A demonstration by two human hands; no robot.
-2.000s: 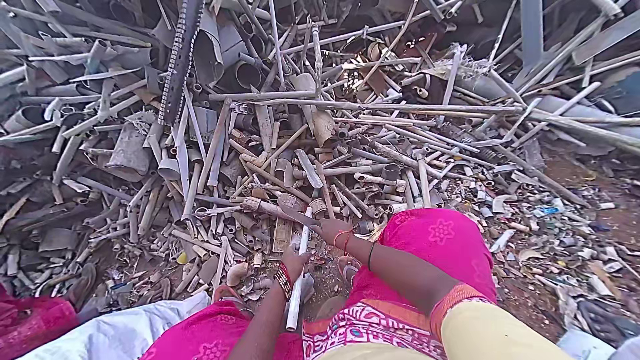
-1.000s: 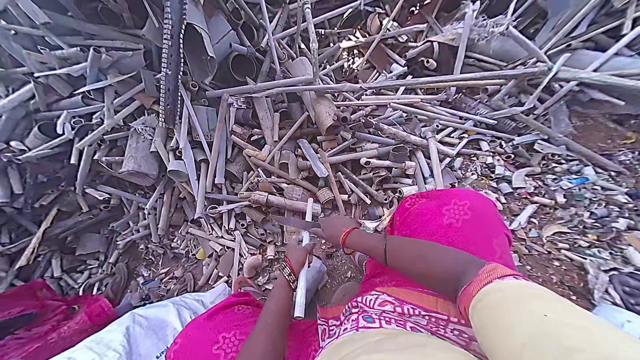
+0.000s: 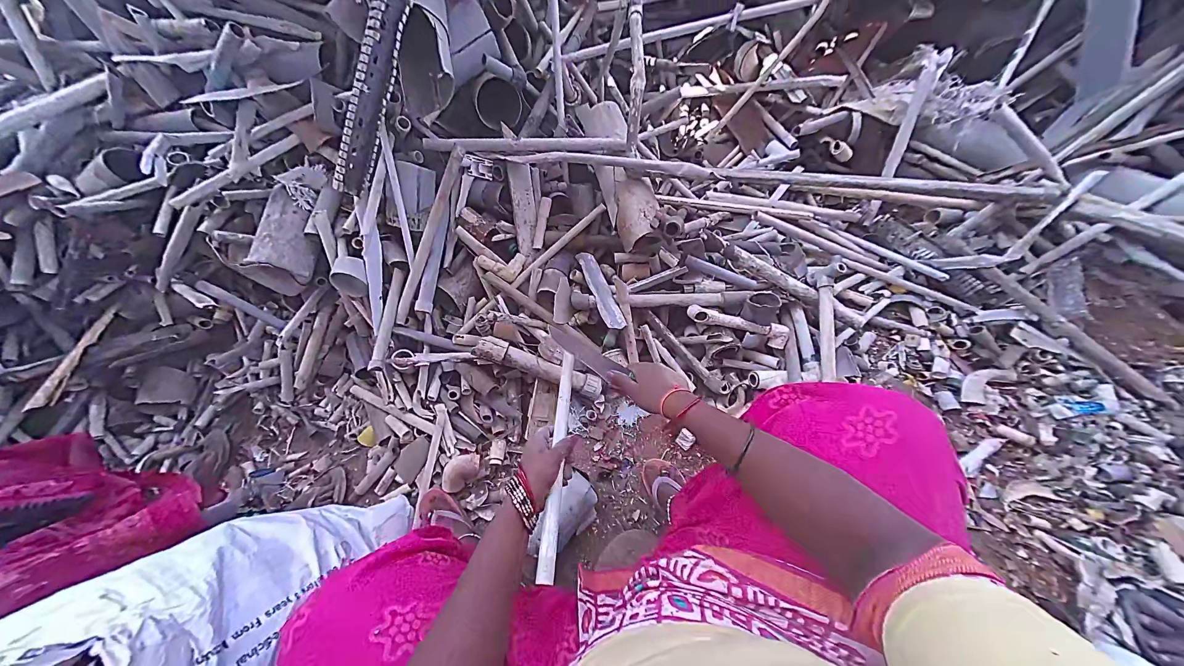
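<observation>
My left hand [image 3: 546,462] is closed around a pale, narrow pipe [image 3: 557,472], which stands lengthwise with its far end up by the blade. My right hand [image 3: 647,384] grips a flat, dark metal blade [image 3: 585,351] that points up and left, across or just behind the pipe's far end; whether they touch cannot be told. The blade's handle is hidden in the hand. Behind the blade a thicker jointed pipe [image 3: 527,361] lies on the scrap. A grey-white rounded object [image 3: 575,511] sits beneath the held pipe, partly covered by it.
A large heap of scrap pipes [image 3: 721,301] spreads ahead, with a long pole [image 3: 786,176] across it. A white sack bearing writing [image 3: 213,573] lies at lower left, beside red cloth [image 3: 92,518]. Small debris [image 3: 1045,490] covers the ground at right.
The blade, lying across the pipe at the hands before, now shows at the pipe's far end. Both hands keep their holds throughout.
</observation>
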